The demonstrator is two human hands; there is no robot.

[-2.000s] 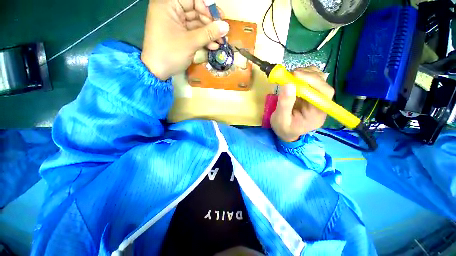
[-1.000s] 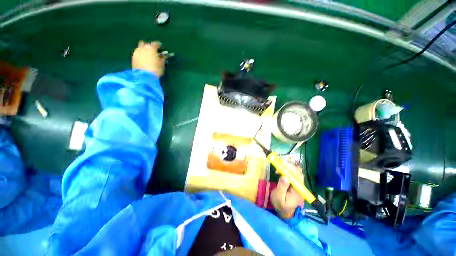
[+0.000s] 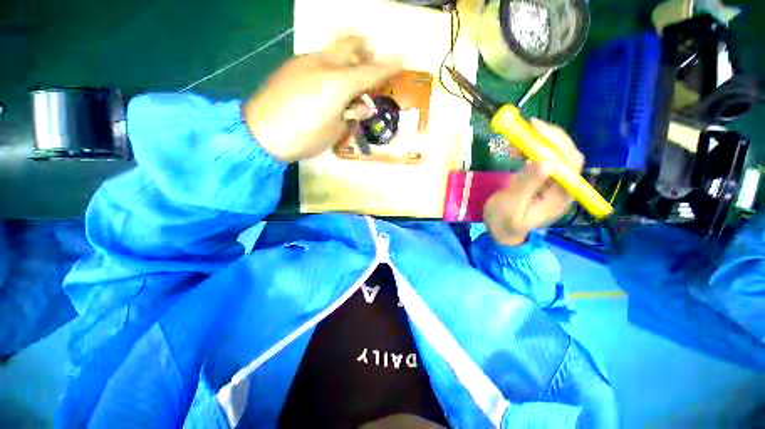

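Note:
The round dark workpiece (image 3: 380, 120) is over the orange-brown fixture (image 3: 417, 86), which lies on the cream board (image 3: 335, 192). My left hand (image 3: 306, 105) is blurred and covers the fixture's left part. Its fingertips are at the workpiece's left edge, and whether they grip it is unclear. My right hand (image 3: 537, 184) holds the yellow soldering iron (image 3: 549, 159). The iron's dark tip end points up and left, right of the fixture and apart from the workpiece.
A solder reel (image 3: 74, 122) stands at left, with a thin wire running toward the board. The round tin (image 3: 537, 32) is at upper right. The blue box (image 3: 619, 100) and black equipment (image 3: 694, 105) stand at right. A pink-red block (image 3: 471, 195) lies by my right hand.
My left hand has come back from the far bench to the workpiece. My right hand still holds the iron. The view has moved closer, and the fan is mostly out of view.

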